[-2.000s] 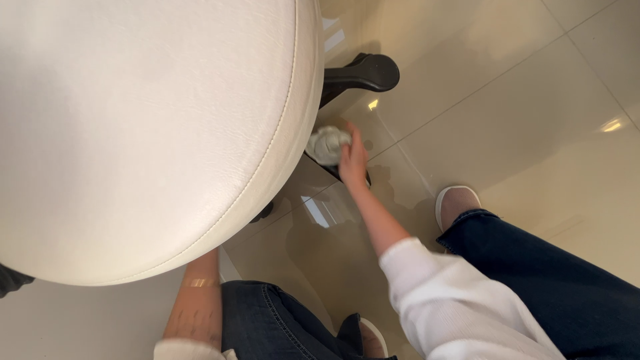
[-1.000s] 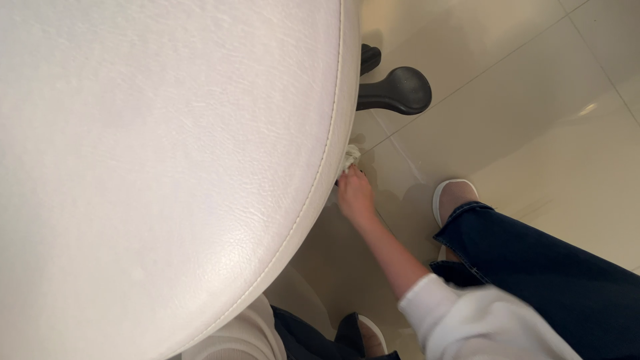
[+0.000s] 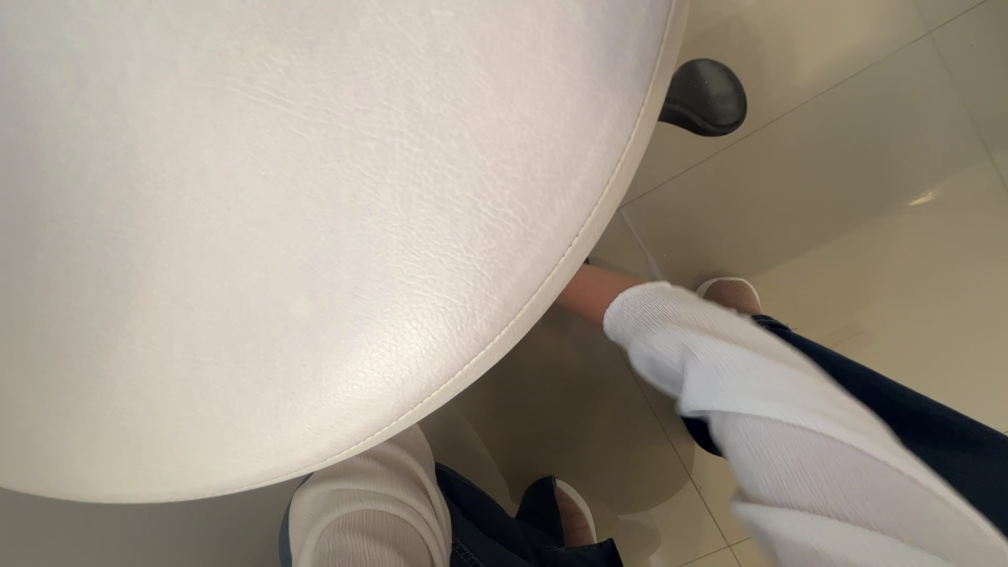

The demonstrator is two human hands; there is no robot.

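A round stool seat in pale, stitched leather-like upholstery (image 3: 339, 236) fills the left and middle of the head view. My right forearm, in a white ribbed sleeve (image 3: 709, 354), reaches in under the seat's edge, so my right hand is hidden beneath it. Whatever that hand holds cannot be seen. My left arm, its white sleeve (image 3: 370, 504) showing at the bottom, also passes under the seat, and my left hand is out of sight. A black curved lever or foot of the stool (image 3: 709, 97) sticks out past the seat's right edge.
Glossy beige floor tiles (image 3: 827, 189) lie below and to the right. My legs in dark blue jeans (image 3: 906, 417) are spread, with one slip-on shoe (image 3: 731, 294) right of my sleeve and the other shoe (image 3: 576, 512) near the bottom.
My right hand, seen earlier with a whitish cloth beside the seat, has gone under the seat. The seat now covers more of the view. My left forearm, bare and visible at first, is now mostly hidden.
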